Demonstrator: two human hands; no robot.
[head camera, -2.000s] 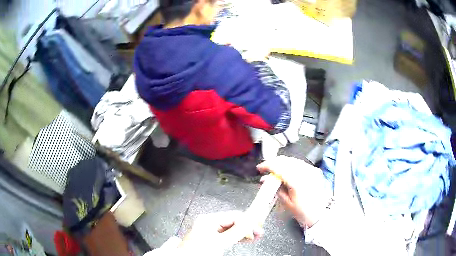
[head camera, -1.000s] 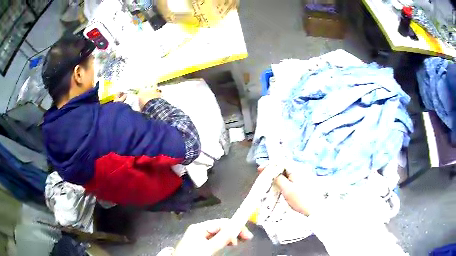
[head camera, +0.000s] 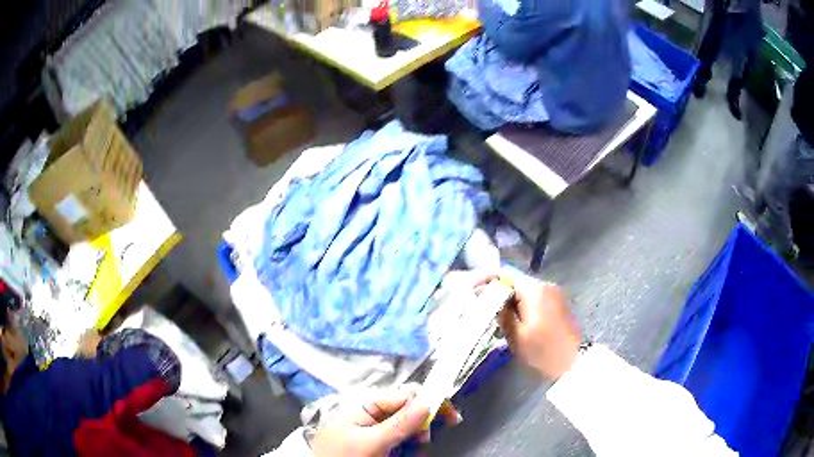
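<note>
A pale strip (head camera: 460, 344) is stretched between my two hands at the lower middle. My left hand (head camera: 379, 427) grips its lower end, with a bit of yellow at the fingertips. My right hand (head camera: 540, 323) grips its upper end between thumb and fingers, with a small yellow-orange spot at the tip. Behind the strip, a heap of light-blue garments (head camera: 370, 241) lies on white cloth (head camera: 308, 353), with a blue bin edge (head camera: 227, 261) showing at its left. How the strip's layers lie is blurred.
An empty-looking blue bin (head camera: 750, 348) stands at the right. A person in blue sits on a brown-topped stool (head camera: 571, 152) at the back. A yellow-edged table (head camera: 357, 55) holds a red-capped bottle (head camera: 382, 31). At the left are a cardboard box (head camera: 89, 174) and a person's navy-red sleeve (head camera: 116, 402).
The view has swung right, so the seated person in navy and red slid to the left edge and the blue bin came in. Both hands still hold the strip.
</note>
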